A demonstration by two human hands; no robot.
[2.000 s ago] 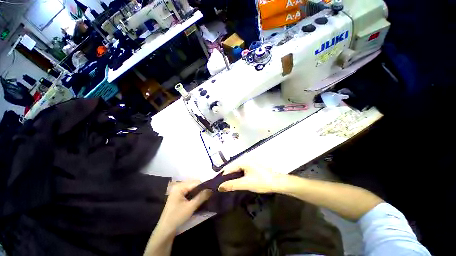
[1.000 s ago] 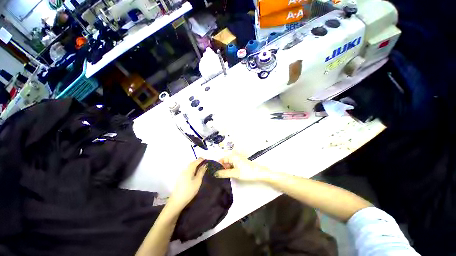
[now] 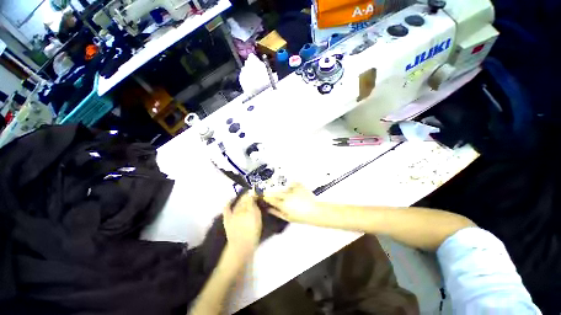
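A dark brown garment piece (image 3: pixel 212 241) lies on the white table in front of the sewing machine (image 3: pixel 344 86). My left hand (image 3: pixel 243 216) presses on the cloth, with its fingertips close to the presser foot area. My right hand (image 3: pixel 294 202) holds the cloth edge just right of it, fingertips near the needle. The edge between the fingertips is small and partly hidden by my hands, so its fold cannot be made out. The cloth joins or touches the large dark heap (image 3: pixel 80 246) on the left; which one cannot be told.
Pink-red thread snips (image 3: pixel 363 141) lie on the machine bed behind my right hand, with a white scrap (image 3: pixel 418 131) beside them. An orange box (image 3: pixel 347 13), blue spools (image 3: pixel 307 51) and a pale bottle shape (image 3: pixel 255 75) stand behind the machine. A teal basket (image 3: pixel 86 111) is at the left.
From below the table edge, both hands have brought the cloth up to the needle area. In the last second the left hand has moved slightly right and flattened over it. The view has shifted.
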